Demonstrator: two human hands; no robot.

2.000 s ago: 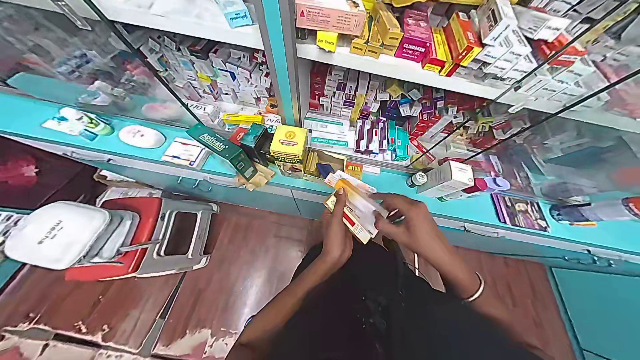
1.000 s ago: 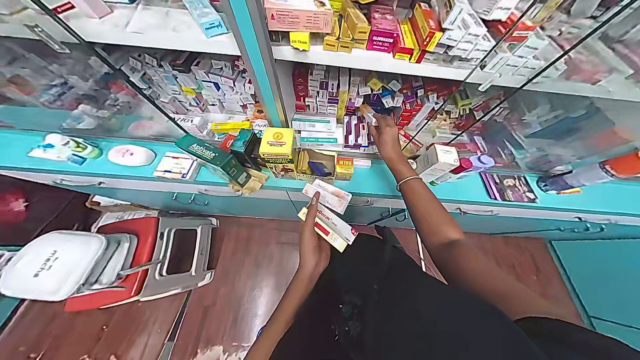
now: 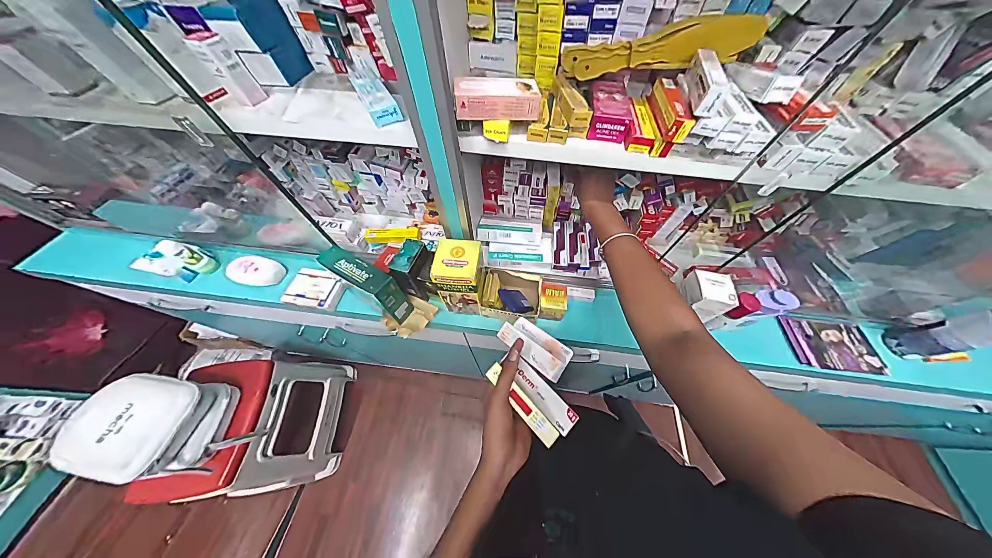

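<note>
My left hand (image 3: 508, 422) holds several small medicine cartons (image 3: 542, 395), fanned out in front of my body, below the counter edge. Stretched forward, my right arm wears a bangle, and my right hand (image 3: 595, 186) reaches into the lower shelf of the cabinet, under the white upper shelf. Its fingers are hidden by the shelf edge and the packed cartons, so what it touches does not show. Beside it stand purple-and-white cartons (image 3: 573, 246) and red cartons (image 3: 659, 213). White-and-teal cartons (image 3: 519, 254) are stacked to its left.
Glass sliding doors flank the cabinet opening. On the teal counter (image 3: 612, 314) stand a yellow box (image 3: 456, 263), a green carton (image 3: 366, 283), an open cardboard box (image 3: 511, 294) and a white carton (image 3: 711, 293). Stacked plastic stools (image 3: 232, 434) are on the floor at left.
My right hand was at the cartons in my left hand, then at the front of the lower shelf; now it is deeper inside. My left hand still holds cartons.
</note>
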